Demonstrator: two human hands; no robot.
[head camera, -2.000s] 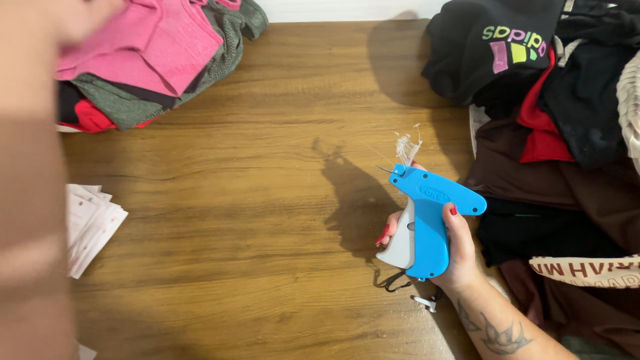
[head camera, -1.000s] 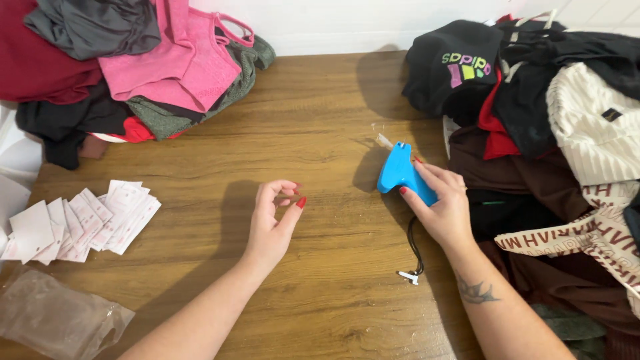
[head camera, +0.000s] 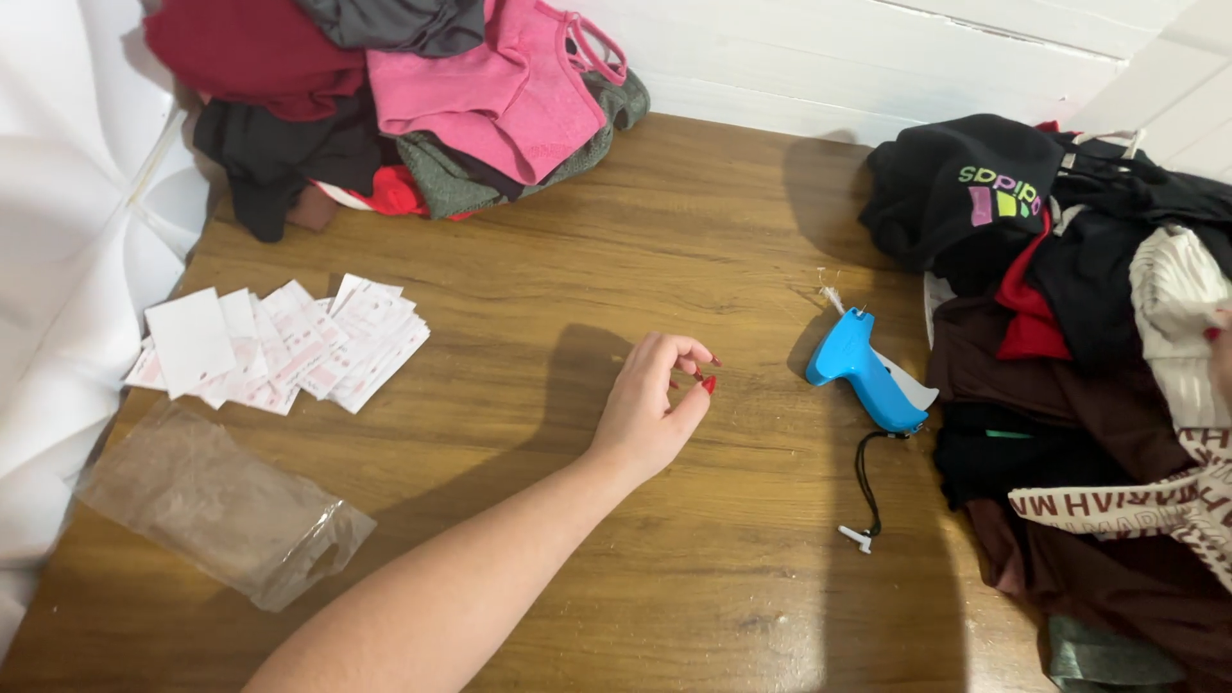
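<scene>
Above the middle of the wooden table is my left hand (head camera: 654, 409), its fingers loosely curled and apart with nothing between them. My right hand (head camera: 1221, 351) shows only as a sliver at the right edge, by a cream ribbed garment (head camera: 1176, 318); whether it grips the cloth is hidden. A blue tagging gun (head camera: 861, 371) with a pale trigger lies on the table to the right of my left hand. Clear plastic fasteners (head camera: 832, 296) stick up at its needle end, and a black cord (head camera: 866, 486) with a small white piece runs from its handle.
Printed paper tags (head camera: 279, 346) lie fanned out at the left, above a transparent plastic bag (head camera: 226, 505). Folded clothes, with a pink top (head camera: 491, 87) uppermost, are heaped at the back left. Dark garments (head camera: 1078, 385) fill the right side. A white wall (head camera: 770, 58) bounds the back.
The tagging gun, held in my right hand earlier, now lies on the table. My right hand has moved right to the clothes. My left hand came over the table's middle from the upper left.
</scene>
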